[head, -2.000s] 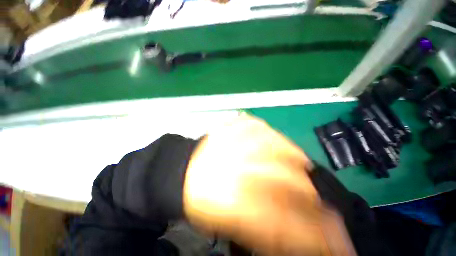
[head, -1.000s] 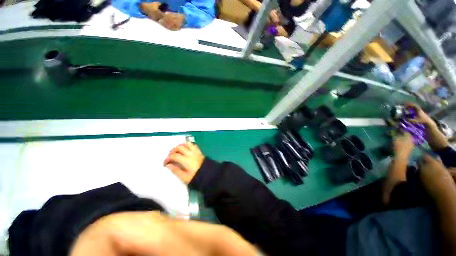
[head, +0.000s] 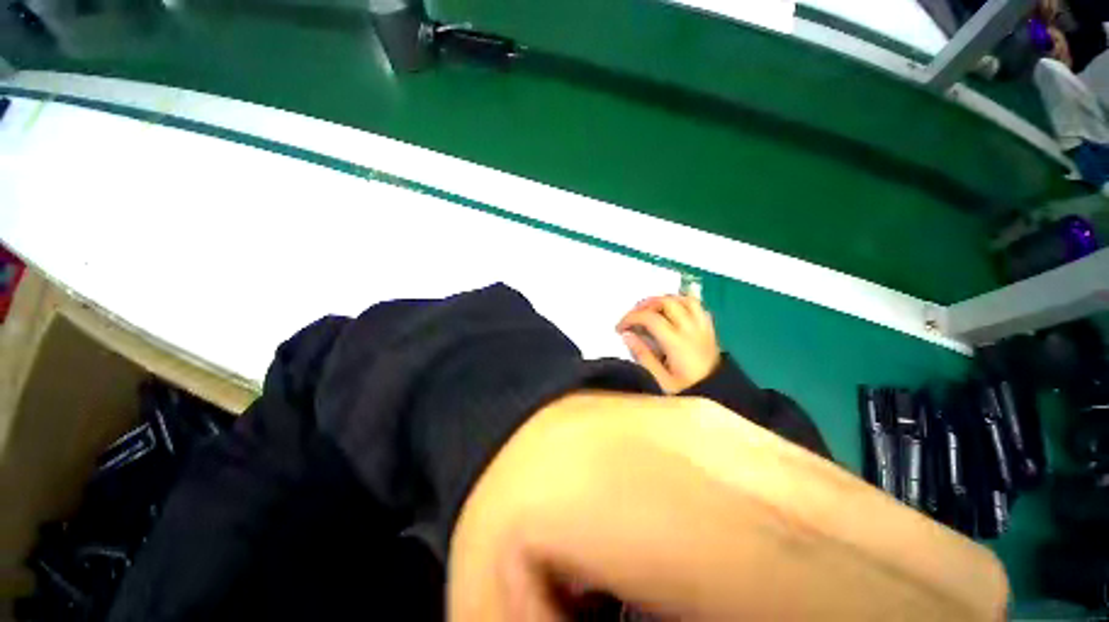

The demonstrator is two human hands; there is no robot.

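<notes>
My left hand [head: 705, 498] is bare, very large and blurred close to the camera. It reaches right from a black sleeve, and its fingers cannot be made out clearly. My right hand [head: 673, 340] is bare and rests with bent fingers at the right end of the white sheet [head: 243, 219], by a small piece of tape. A dark patch shows between its fingers; whether it is an object or shadow cannot be told. My left hand and forearm hide part of the right sleeve and the bench.
Black handle shells [head: 949, 456] lie at the right, with dark barrel housings beyond. A white rail [head: 523, 207] divides bench from green belt, which carries a part-built unit [head: 407, 34]. A white post [head: 1034, 298] stands at right, near a purple-rimmed barrel [head: 1043, 249]. A carton [head: 73, 377] holds black parts lower left.
The view has swung and tilted, bringing the carton back into view. My left hand appears higher and farther right than one second ago. My right hand still rests by the sheet's end.
</notes>
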